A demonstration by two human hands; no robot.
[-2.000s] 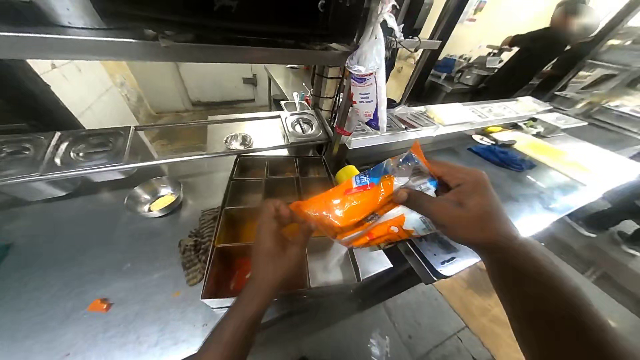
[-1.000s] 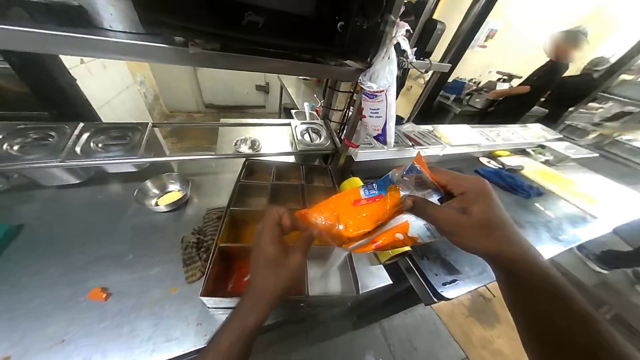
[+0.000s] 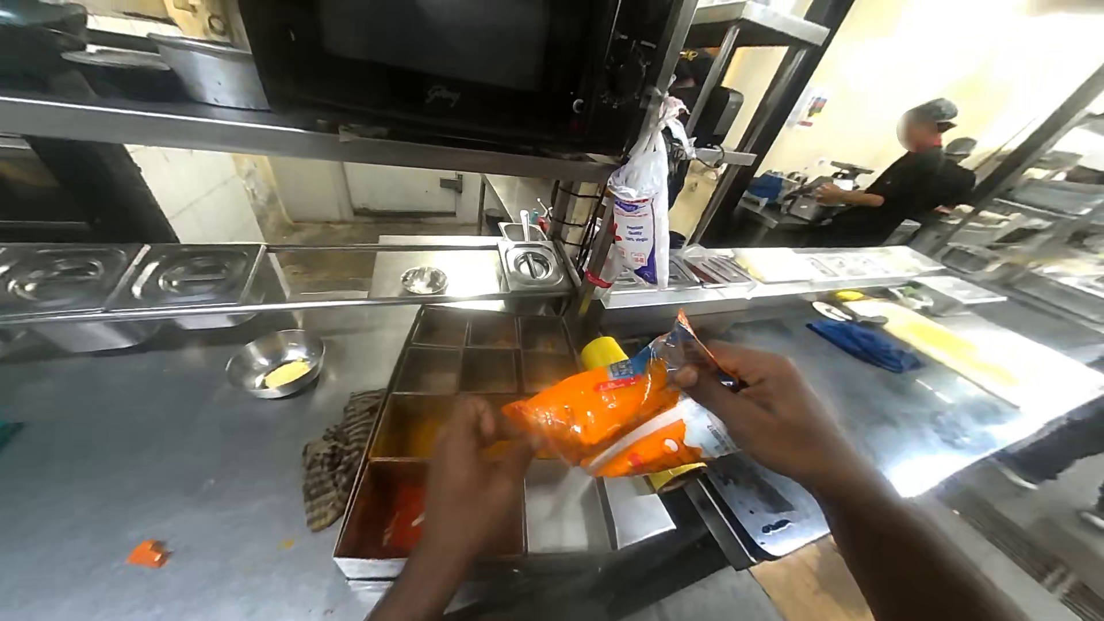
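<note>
An orange plastic packet (image 3: 595, 414), with blue and white parts, is held above a metal spice box (image 3: 379, 565) divided into compartments. Its upper right end is gripped in my right hand (image 3: 759, 405). My left hand (image 3: 483, 474) is at the packet's left tip, over the front compartments; its fingers are blurred, so their grip is unclear. Red powder (image 3: 405, 517) lies in the front left compartment, and yellowish powder (image 3: 423, 431) in the one behind it. A yellow cylindrical container (image 3: 604, 352) is partly hidden behind the packet.
Left of the box are a checkered cloth (image 3: 341, 457), a steel bowl (image 3: 276, 362) with yellow contents and an orange scrap (image 3: 148, 554). Lidded steel pans (image 3: 194, 276) line the rail. A white plastic bag (image 3: 640, 224) hangs from the shelf post. A person (image 3: 906, 177) stands at the back right.
The packet stays between my hands over the box, with little plain movement of either hand. The view has shifted slightly. The person at the back now has an arm extended over the equipment there.
</note>
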